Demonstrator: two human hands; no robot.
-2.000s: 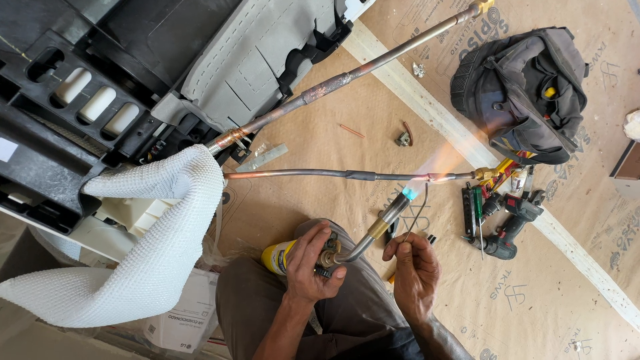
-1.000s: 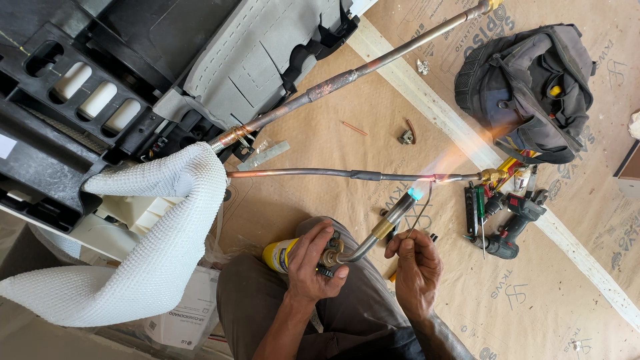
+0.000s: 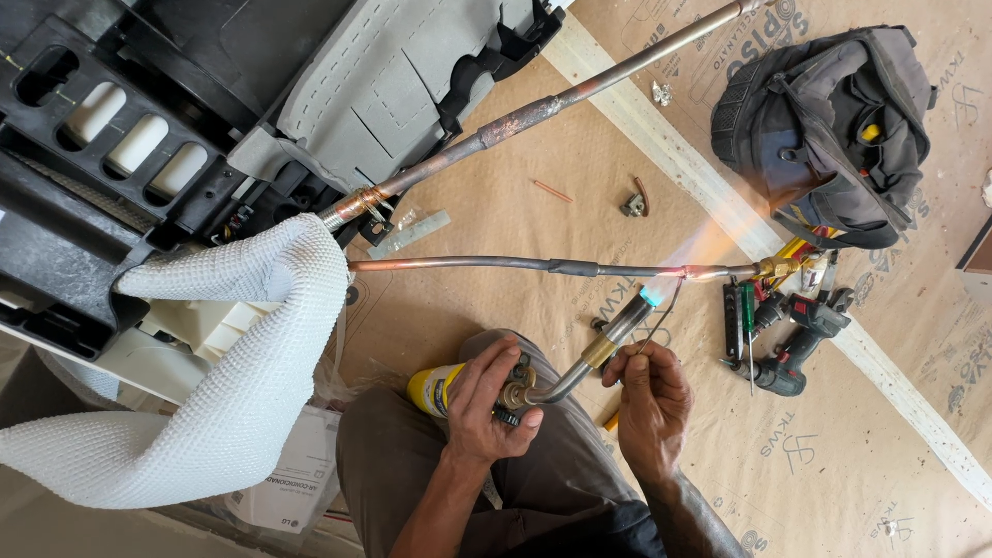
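Note:
My left hand (image 3: 488, 399) grips a brazing torch (image 3: 601, 349) at its valve, above a yellow gas cylinder (image 3: 431, 390). The torch is lit, and its flame plays on the thinner copper pipe (image 3: 643, 270) close to the brass flare nut (image 3: 777, 267) at its right end. Between thumb and fingers, my right hand (image 3: 649, 387) pinches a thin filler rod (image 3: 661, 318), whose tip meets the pipe in the flame at a glowing spot. A thicker copper pipe (image 3: 519, 122) slants up to the right above. White foam insulation (image 3: 256, 372) hangs folded where both pipes leave the air conditioner's indoor unit (image 3: 209, 46).
Behind the flame stands a dark tool bag (image 3: 829, 139). Beside it lie a cordless drill (image 3: 794, 345) and a green-handled screwdriver (image 3: 748, 310). A short copper piece (image 3: 552, 191), a small fitting (image 3: 635, 203) and a metal strip (image 3: 411, 235) lie on the brown floor paper (image 3: 480, 302).

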